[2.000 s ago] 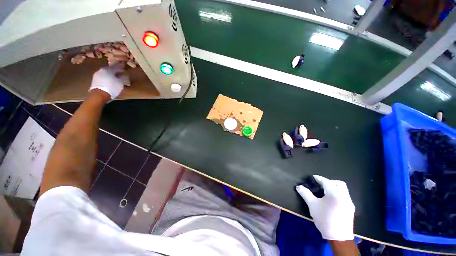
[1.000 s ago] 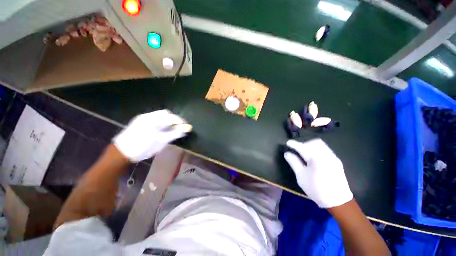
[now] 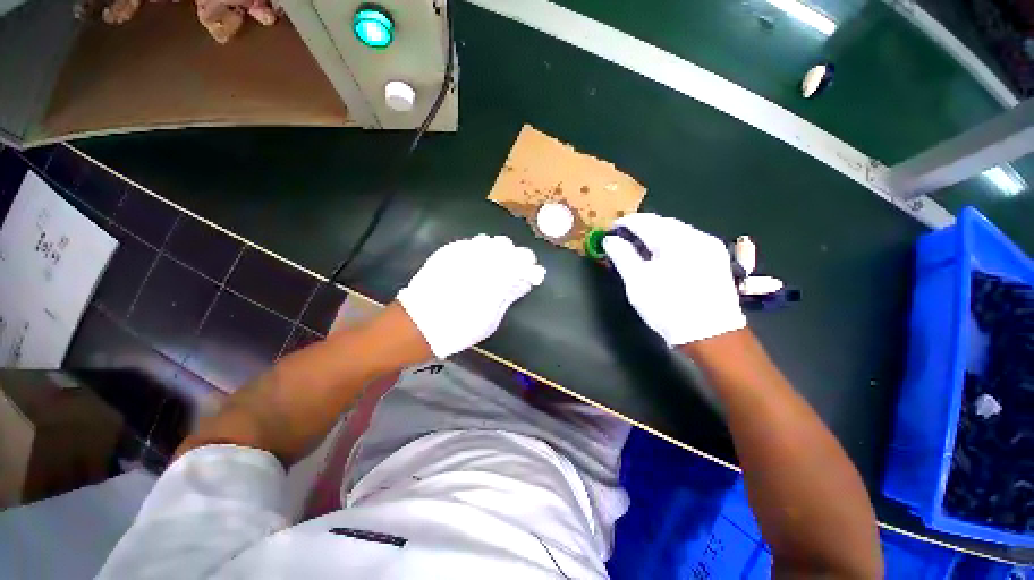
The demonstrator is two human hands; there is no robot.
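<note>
My right hand (image 3: 677,275), in a white glove, grips a black moulded part (image 3: 630,241) at the green round cap (image 3: 596,242) on the cardboard pad's (image 3: 570,181) right corner. A white round cap (image 3: 556,220) sits beside the green one. My left hand (image 3: 472,291), gloved in white, is over the bench near its front edge, left of the pad. Its fingers are curled and hide whatever may be in them. Joined pieces (image 3: 761,286) with pale ends and black ends lie just right of my right hand, partly hidden by it.
A heating box (image 3: 408,57) with a green light stands at upper left, flesh-coloured pieces (image 3: 231,14) inside. A black cable (image 3: 380,213) crosses the bench. A blue bin (image 3: 932,380) of black parts stands at right. Beyond the white rail (image 3: 692,87), one joined piece (image 3: 815,79) lies on the belt.
My left hand has come from the heating box to the bench near the pad; a pale piece showed in its fingers a second ago. My right hand has moved up and left to the green cap.
</note>
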